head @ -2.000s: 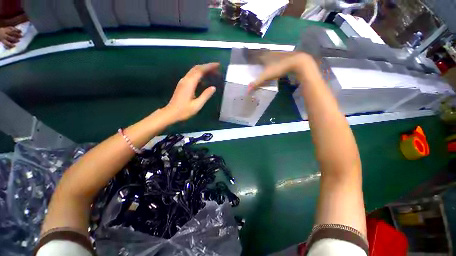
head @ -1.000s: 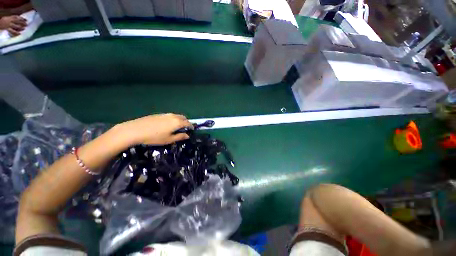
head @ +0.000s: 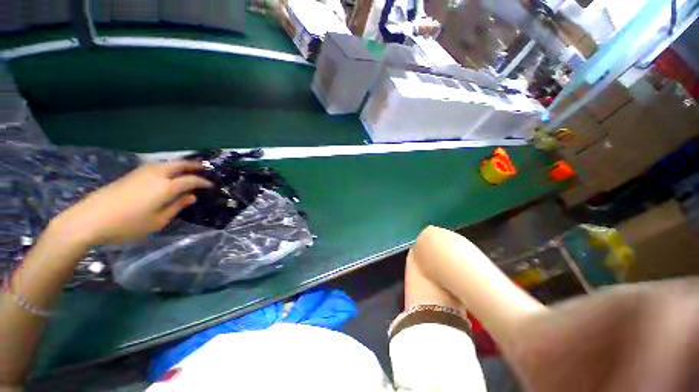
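Bundled black cables (head: 230, 195) lie in a loose pile on the green bench at left of centre, partly inside a clear crinkled poly bag (head: 230, 249). My left hand (head: 149, 199) is over the left edge of the pile, with its fingers bent and apart. No cable shows clearly in its grip. My right arm bends at the elbow and comes back towards the camera. A large blurred skin area (head: 621, 337) at the lower right belongs to that arm; the fingers and anything in them cannot be made out.
A white carton (head: 345, 76) stands at the left end of a row of closed white cartons (head: 429, 107). More poly bag with cables (head: 46, 191) lies at left. An orange and yellow tape roll (head: 498, 167) lies on the bench at right. Brown cartons (head: 613, 122) stand far right.
The view has turned right. Since the earliest frame the carton has gone from between my hands to the row. My left hand has shifted to the pile's left side; my right arm has drawn back.
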